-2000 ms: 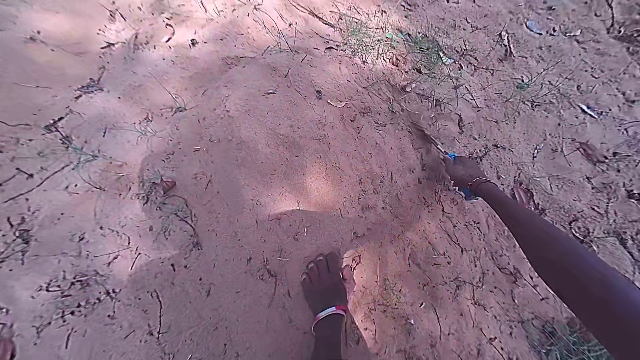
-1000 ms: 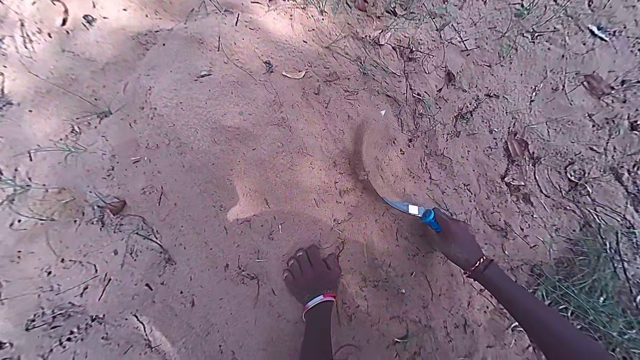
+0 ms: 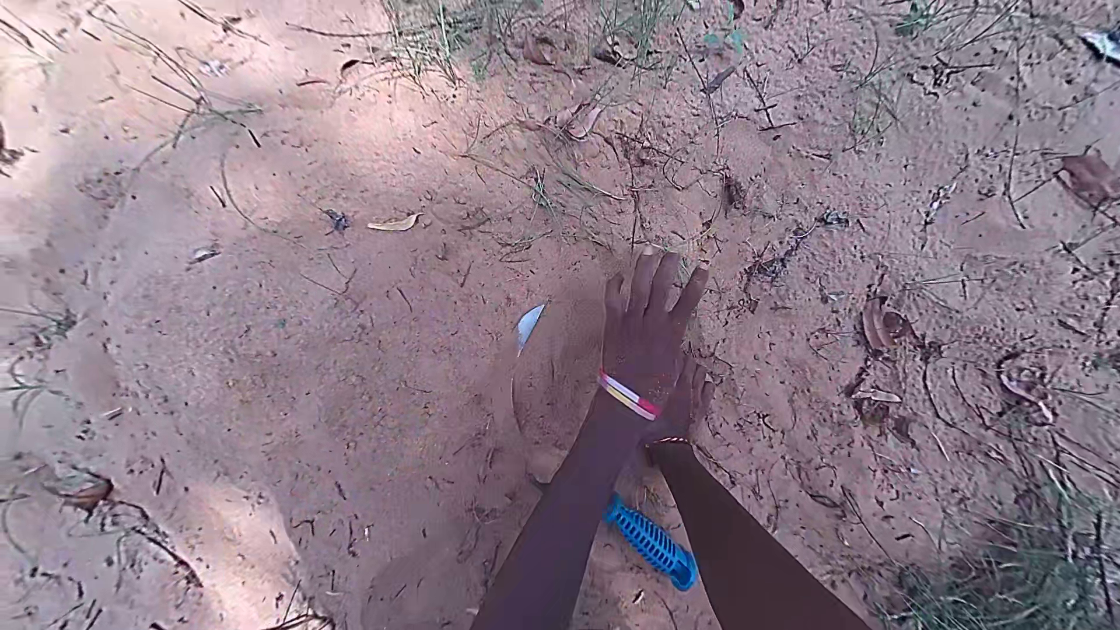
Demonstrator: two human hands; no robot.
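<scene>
My left hand [image 3: 649, 328], with a pink, white and yellow bangle at the wrist, lies palm down on the sandy soil, fingers apart. Just below and right of it, my right hand [image 3: 691, 398], wearing a beaded bracelet, also rests on the soil, partly hidden behind the left hand and wrist. A sickle lies on the ground; its ribbed blue handle [image 3: 652, 542] shows between my forearms. Its curved blade is largely covered by sand, with a pale metal part [image 3: 529, 325] showing left of my left hand. Neither hand touches the handle.
Reddish sandy soil spreads all around, strewn with twigs. Dry leaves lie at the right, one a curled brown leaf [image 3: 884, 324]. Green grass [image 3: 1006, 560] grows at the lower right, and thin grass tufts [image 3: 429, 39] stand along the top.
My right hand has let go of the sickle, which now lies on the ground. My left hand has moved right and forward, beside the right one.
</scene>
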